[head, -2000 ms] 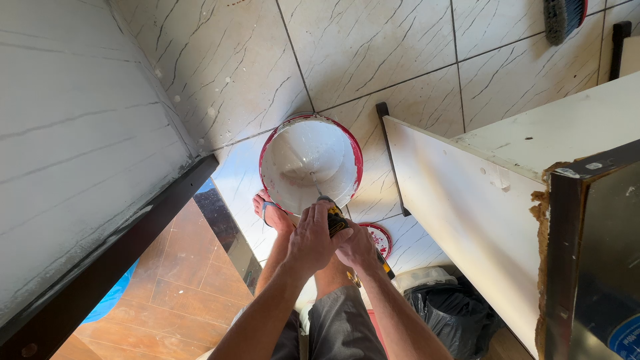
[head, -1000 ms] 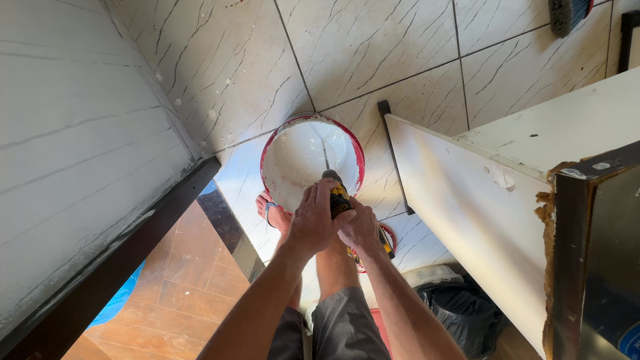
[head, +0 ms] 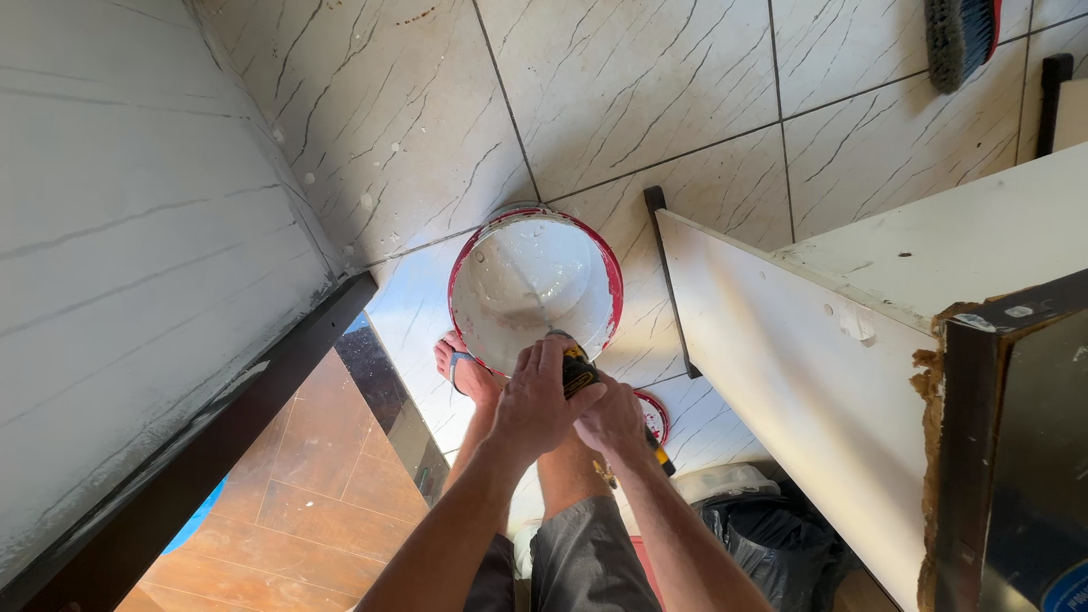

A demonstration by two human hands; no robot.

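A black and yellow power drill (head: 580,372) is held in both of my hands over the near rim of a paint bucket. My left hand (head: 537,399) wraps the front of its body, and my right hand (head: 614,414) grips it behind, toward the handle. The drill points down into the bucket (head: 619,285), which has a red rim and whitish, wet-looking contents. A thin shaft runs from the drill into the bucket; its lower end is hidden. My foot in a flip-flop (head: 472,374) rests beside the bucket.
A red-rimmed lid (head: 653,418) lies on the tiled floor (head: 654,102) behind my right hand. White panels (head: 765,340) with a broken edge stand at right, near a black plastic bag (head: 765,527). A dark door-frame edge (head: 212,416) runs at left. A brush head (head: 960,42) is at top right.
The drill and both hands have shifted slightly within the bucket's near side, and the shaft's tilt has changed. My hands have kept their hold on the drill.
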